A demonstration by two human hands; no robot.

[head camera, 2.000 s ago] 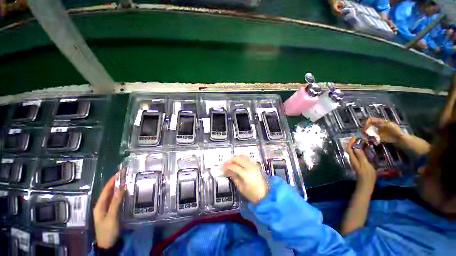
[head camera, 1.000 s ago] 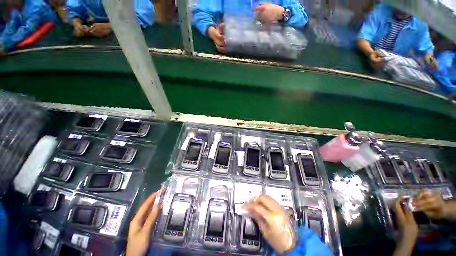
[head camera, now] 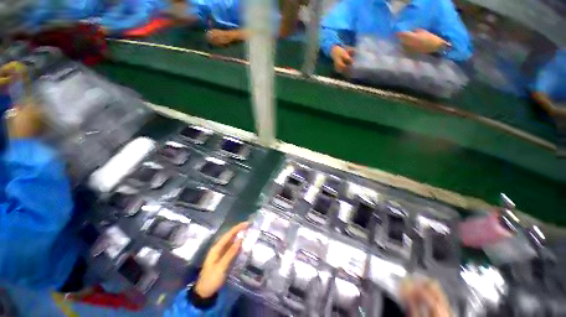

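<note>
A clear blister tray [head camera: 280, 218] with two rows of silver flip phones lies in front of me, heavily blurred. One dark-screened phone [head camera: 362, 213] sits in its far row. My left hand [head camera: 221, 259] is at the tray's left edge, fingers together against the rim; blur hides whether it grips. My right hand [head camera: 426, 299] is over the near row at the bottom edge of the picture, blurred and partly cut off. I cannot tell if it holds anything.
Another phone tray [head camera: 177, 204] lies left, beside a long white block [head camera: 123, 164] and stacked trays [head camera: 87, 111]. A pink bottle [head camera: 484, 230], a white bottle [head camera: 512, 247] and white wipes [head camera: 481, 286] are right. A metal post [head camera: 263, 74] stands ahead. People in blue sit opposite and left.
The view has swung left, so the trays appear further right and tilted, and a person at the left has come into view. My left hand stays by the tray edge; my right hand is lower in the picture.
</note>
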